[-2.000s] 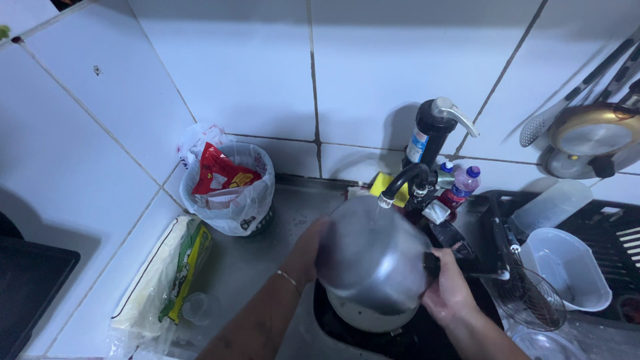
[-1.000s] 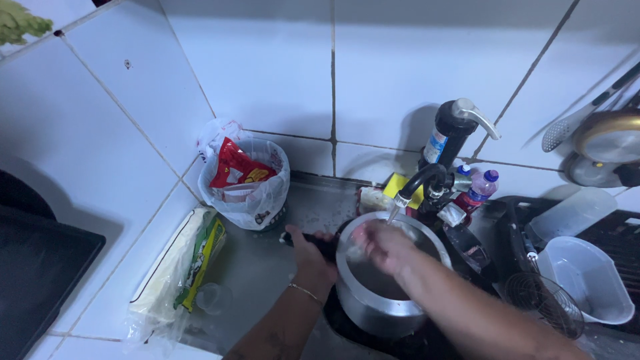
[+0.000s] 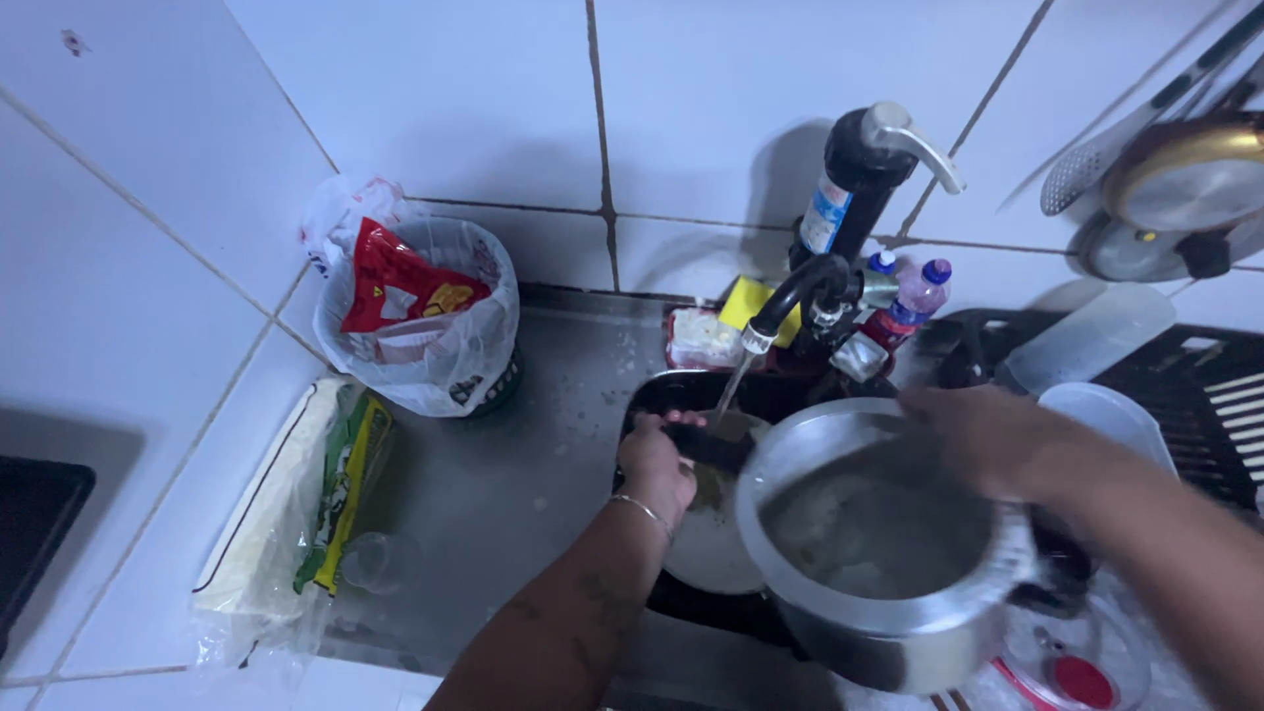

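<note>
A metal pressure cooker pot (image 3: 889,642) is tilted over the right side of the sink (image 3: 731,612), with cloudy water inside. My left hand (image 3: 660,464) is closed around its long black handle (image 3: 709,446). Blurred by motion, my right hand (image 3: 973,439) is at the pot's far right rim; its fingers are partly hidden, and I cannot tell whether it grips. Water runs from the black faucet (image 3: 758,336) past the handle into the sink, where a pale round dish (image 3: 716,548) lies beneath.
A lined waste bin (image 3: 425,365) holding a red wrapper stands at the back left, beside a plastic-wrapped package (image 3: 267,494). Behind the sink are a yellow sponge (image 3: 750,304), a soap tray (image 3: 703,338) and bottles (image 3: 918,294). A black dish rack (image 3: 1205,395) is at right.
The pot has moved right, away from under the faucet, uncovering the pale dish. My left hand has stayed on the handle; my right hand has moved from inside the pot to its right rim.
</note>
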